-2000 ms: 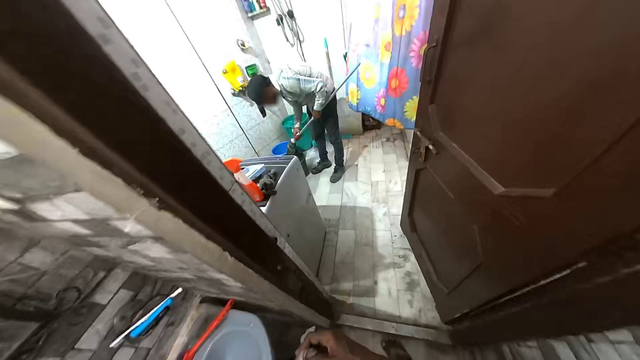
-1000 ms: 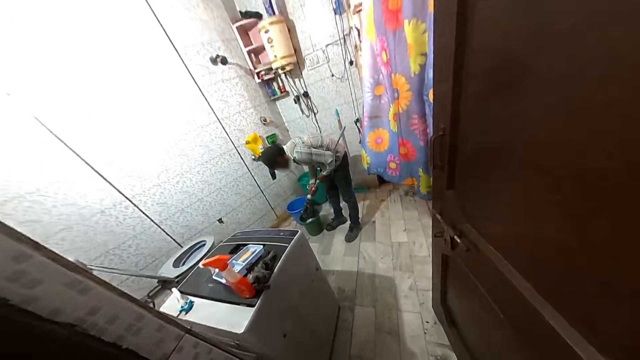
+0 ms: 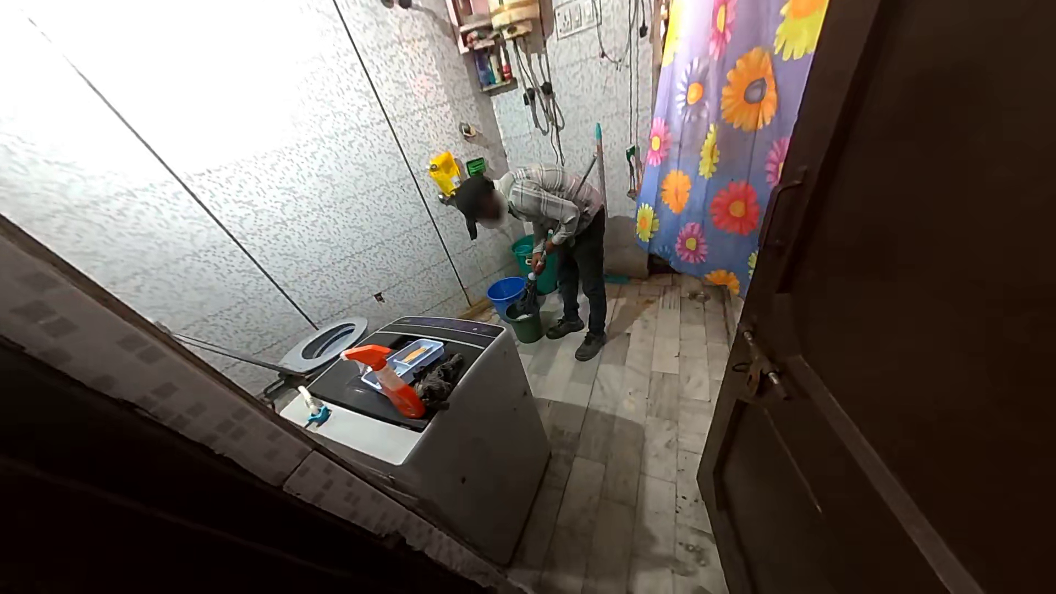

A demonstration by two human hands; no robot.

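Note:
Neither of my hands shows in the head view now. Nearest to me stands a washing machine [image 3: 487,462] with a dark lid. On top of it lie an orange spray bottle [image 3: 394,386], a light blue plastic tray [image 3: 422,355] and a dark crumpled cloth [image 3: 440,379]. Farther back, another person [image 3: 557,198] bends forward, gripping a mop handle [image 3: 588,169]. The dark mop head [image 3: 525,297] hangs into a green bucket [image 3: 526,326]. Beside that bucket are a blue bucket [image 3: 505,290] and a larger green bucket [image 3: 546,276], partly hidden.
A dark brown door [image 3: 924,330] with a metal bolt [image 3: 763,367] stands open at right. A flowered curtain [image 3: 709,165] hangs behind it. Left of the washing machine is a grey toilet seat [image 3: 324,345]. A tiled door frame [image 3: 272,462] crosses the lower left; the tiled floor [image 3: 635,462] lies between.
One of my hands, at the bottom edge two seconds ago, is out of view. The view has moved in past the doorway, and the person's mop head has come down into the green bucket.

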